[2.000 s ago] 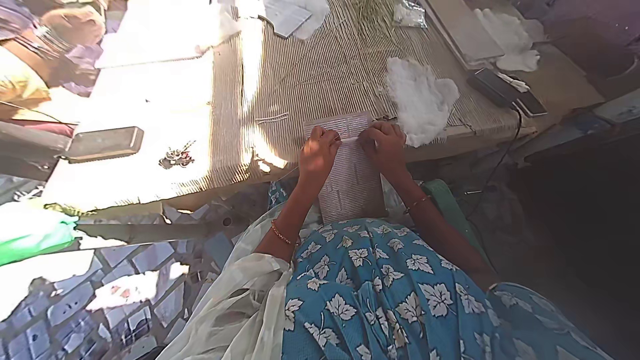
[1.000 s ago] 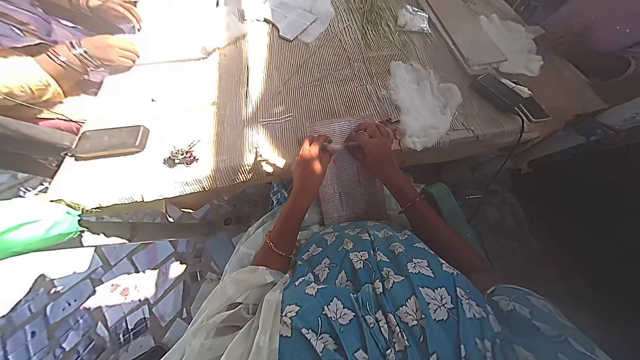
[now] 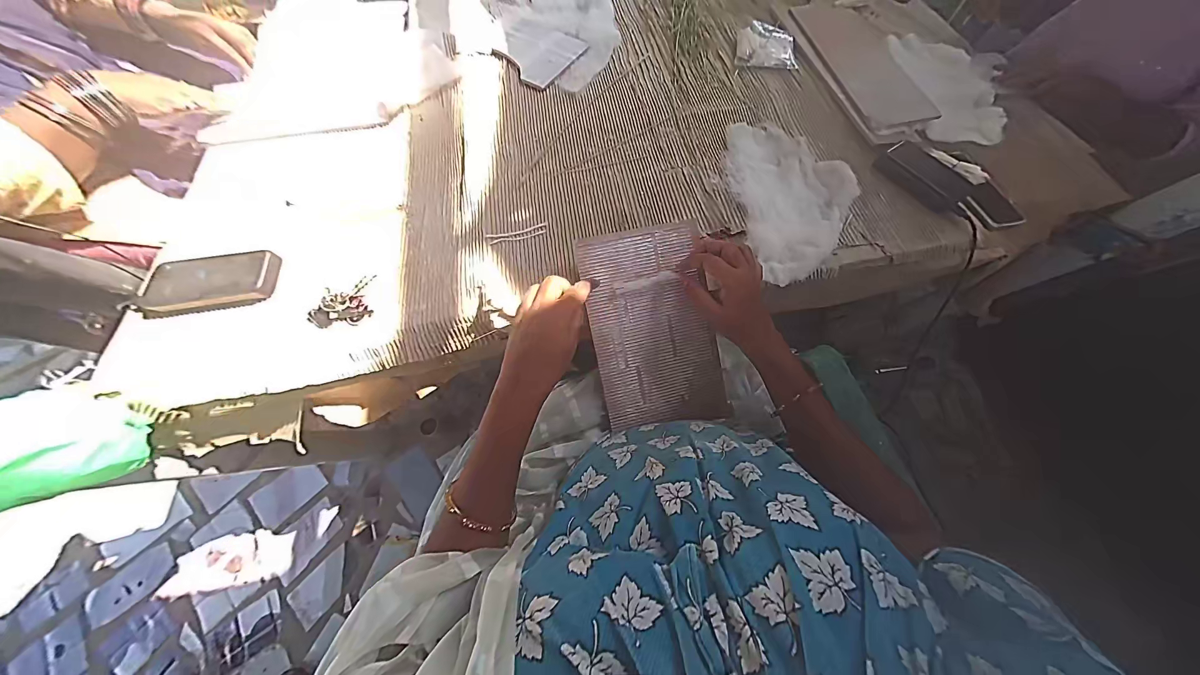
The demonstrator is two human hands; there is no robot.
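A ribbed, translucent rectangular board (image 3: 656, 347) leans from my lap onto the edge of the table. A thin whitish strip, perhaps cotton, lies across its upper part (image 3: 647, 279). At the board's left edge is my left hand (image 3: 548, 323), fingers bent, fingertips by the strip's left end. My right hand (image 3: 729, 286) touches the upper right of the board, thumb and fingers near the strip's right end. Whether either hand pinches the strip is too small to tell. A fluffy piece of white cotton (image 3: 792, 202) lies just beyond my right hand.
The table (image 3: 600, 141) has a striped mat cover. On it lie a dark rectangular case (image 3: 211, 281), a small metal trinket (image 3: 340, 305), thin white sticks (image 3: 516, 234), a flat board (image 3: 867, 70) and a black device with a cable (image 3: 947, 183). A co-worker's hands (image 3: 159, 94) are at upper left.
My hands were close together over the board one second ago; now they are apart, at its left and right edges. The whitish strip between them shows more fully.
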